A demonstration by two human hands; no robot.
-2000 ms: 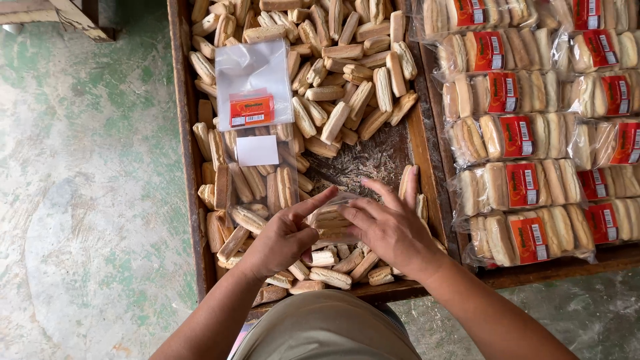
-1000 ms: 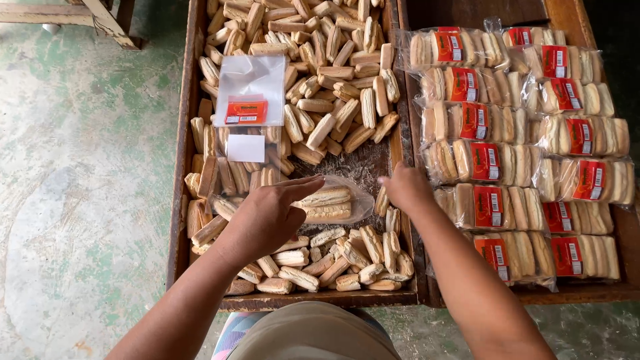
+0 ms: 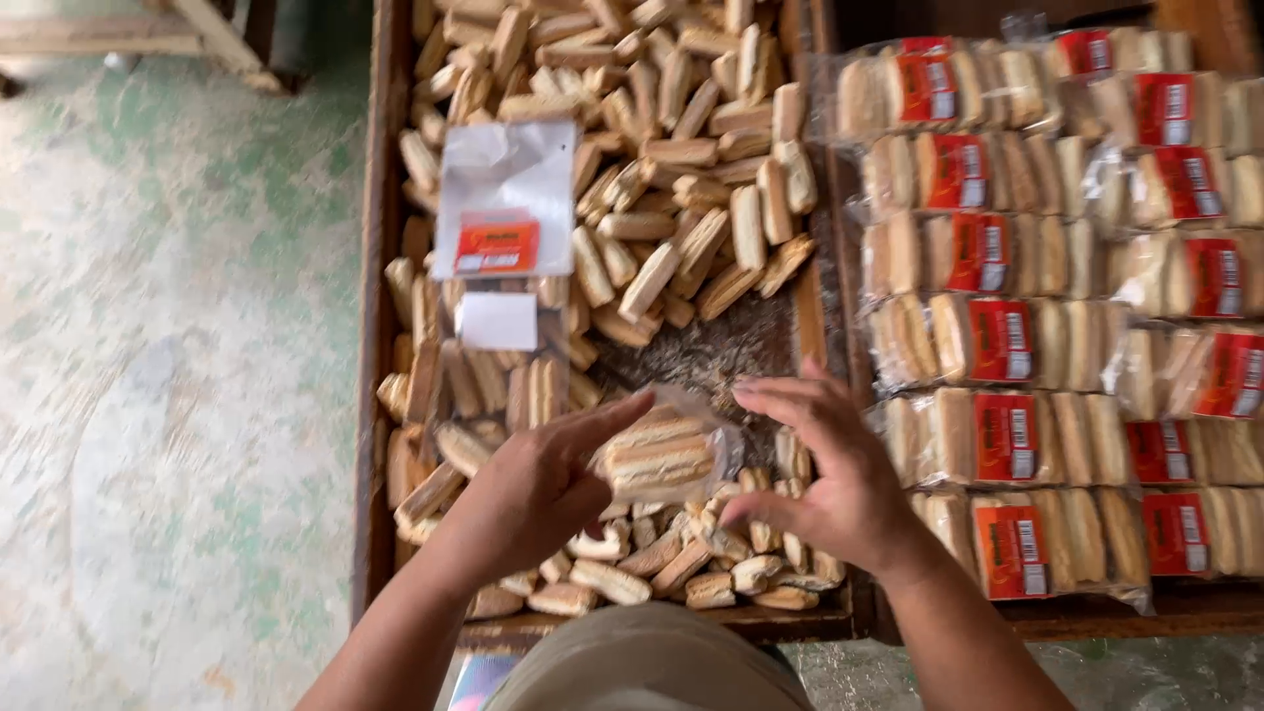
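Observation:
A clear plastic bag with several pale finger-shaped pastries in it [image 3: 662, 456] lies over the near part of the wooden tray. My left hand [image 3: 553, 474] is at its left side, index finger stretched along the bag; whether the thumb and the other fingers pinch the plastic is hidden. To the right, my right hand [image 3: 820, 464] is spread, with nothing between thumb and fingers. Loose pastries [image 3: 612, 583] lie below the bag and more fill the far part of the tray. On the left, a stack of empty clear bags [image 3: 509, 168] bears a red label [image 3: 497, 245], above a white paper square [image 3: 497, 321].
Filled bags of pastries with red labels [image 3: 1005, 341] lie in rows on the right. The tray's wooden rim [image 3: 370, 395] runs along its left side. Crumbs cover the dark tray bottom [image 3: 691, 360]. A wooden stand [image 3: 118, 35] is on the floor at the upper left.
My right hand has moved left from the tray's right edge toward the filled bag and spread its fingers. Two seconds ago both hands were at the bag.

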